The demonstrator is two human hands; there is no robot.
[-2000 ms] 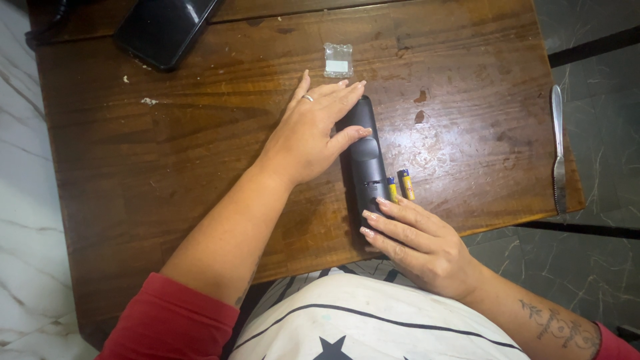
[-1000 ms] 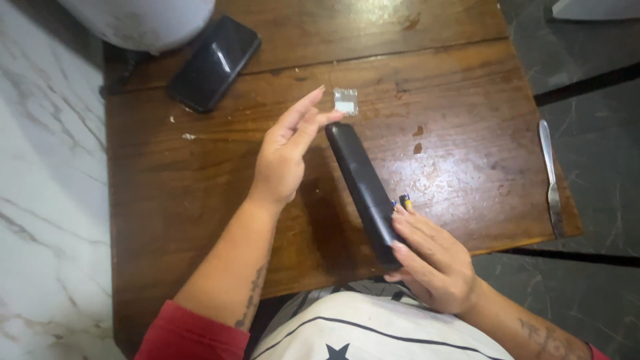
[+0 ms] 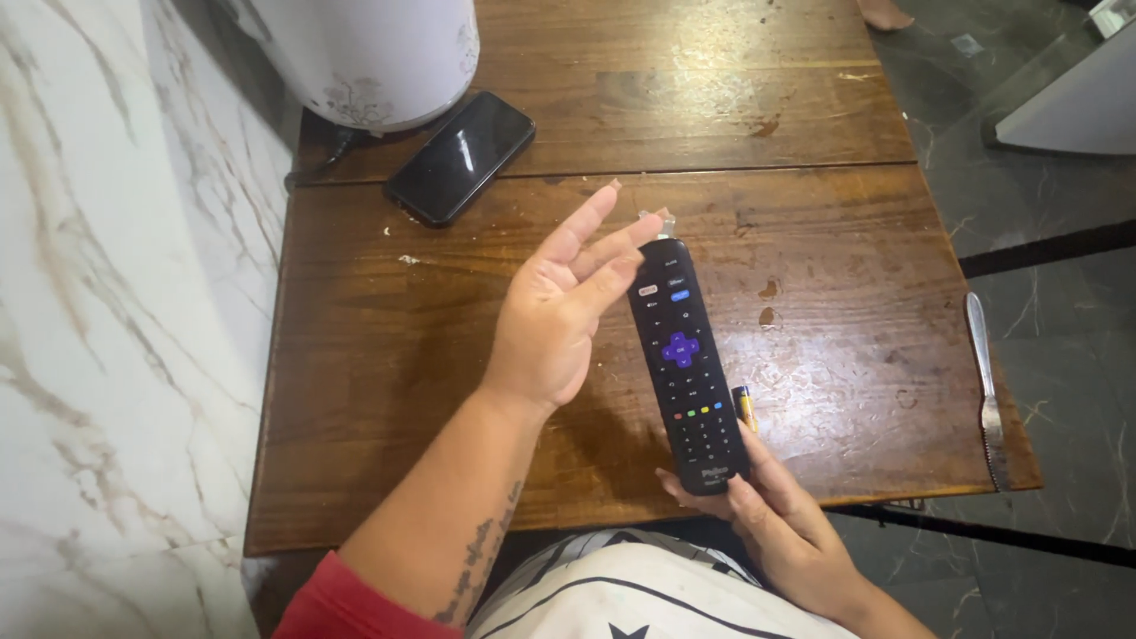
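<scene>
A black remote control (image 3: pixel 688 382) is held button side up, with a purple direction pad and coloured buttons showing. My right hand (image 3: pixel 781 524) grips its lower end between thumb and fingers. My left hand (image 3: pixel 559 311) is beside its upper end, palm partly turned up and fingers apart; the thumb and a fingertip are at the remote's top corner, and whether they touch it I cannot tell. A yellow and dark battery (image 3: pixel 745 408) lies on the table to the right of the remote, partly hidden. Behind the remote's top, a small clear plastic packet (image 3: pixel 666 224) is mostly covered.
A black smartphone (image 3: pixel 461 158) lies on the wooden table (image 3: pixel 852 337), near a white kettle-like appliance (image 3: pixel 373 53) with a floral pattern. A serrated table knife (image 3: pixel 985 390) rests along the right edge. A marble wall (image 3: pixel 133 311) stands at left. Another person's foot (image 3: pixel 886 13) shows on the floor.
The remote has been turned from its back to its button side, still in my right hand. Two seconds ago my left hand lay on its upper back; now its fingers are spread beside it.
</scene>
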